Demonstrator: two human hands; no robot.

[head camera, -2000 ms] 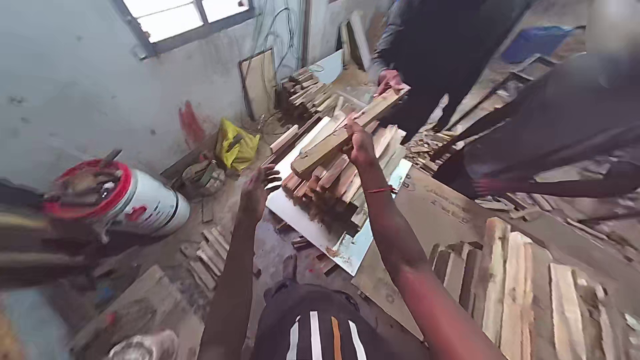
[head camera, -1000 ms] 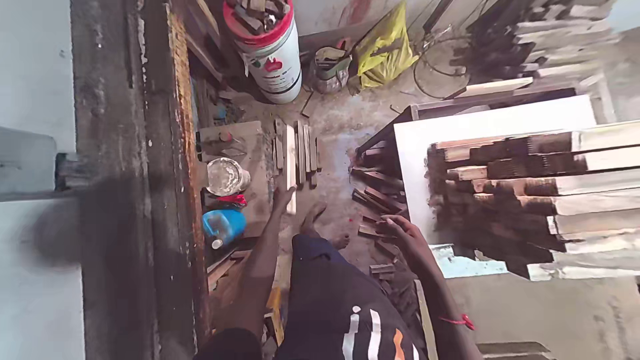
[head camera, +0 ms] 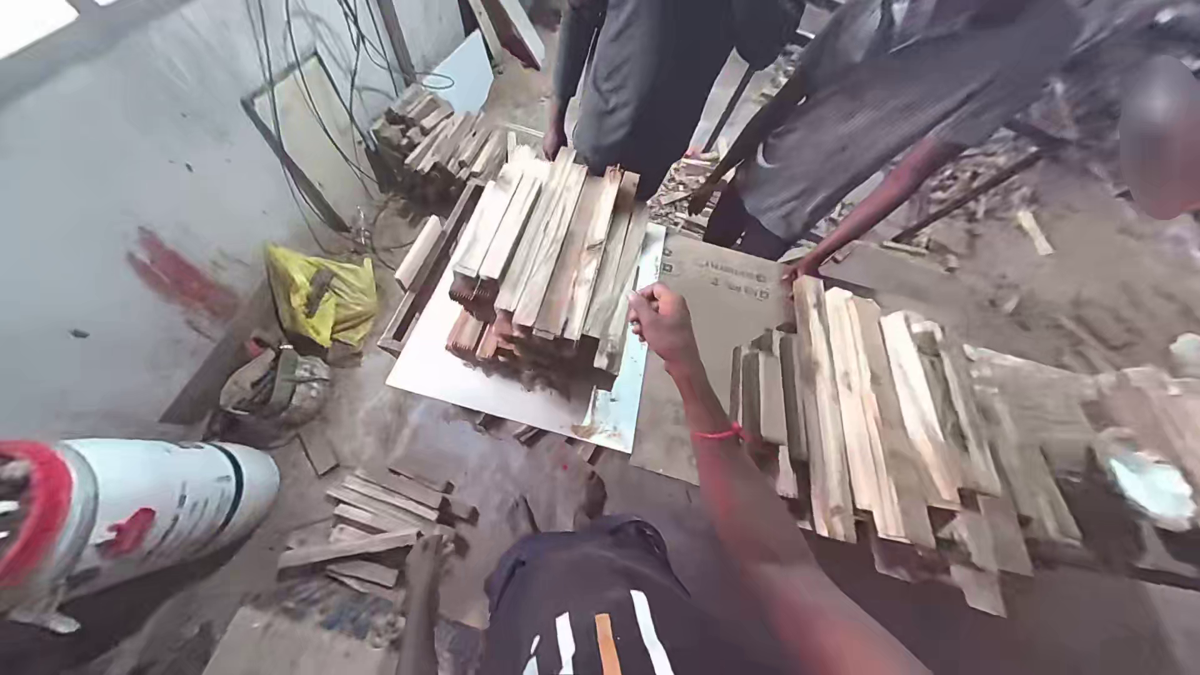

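My right hand (head camera: pixel 662 323), with a red band at the wrist, is raised with curled fingers just right of a stack of wood strips (head camera: pixel 553 253) with dark, ridged ends. That stack lies on a white board (head camera: pixel 441 370). Whether anything small is between my right fingers cannot be told. My left hand (head camera: pixel 427 553) is low, at the right end of a small pile of wood strips (head camera: pixel 370 516) on the floor; its fingers are blurred. Another wood stack (head camera: pixel 872 403) lies to the right, beside a brown sheet with printing (head camera: pixel 717 272).
A person in dark clothes (head camera: pixel 647 84) stands behind the stack; another person's hand (head camera: pixel 802 267) touches the right stack. A red-rimmed white bucket (head camera: pixel 159 506) is at left, near a yellow plastic bag (head camera: pixel 323 295). More wood (head camera: pixel 441 141) is piled by the wall.
The view has swung widely. Two seconds ago my right hand was on a wood strip over the stack, with another person's hand at its far end; now it is off to the stack's right side.
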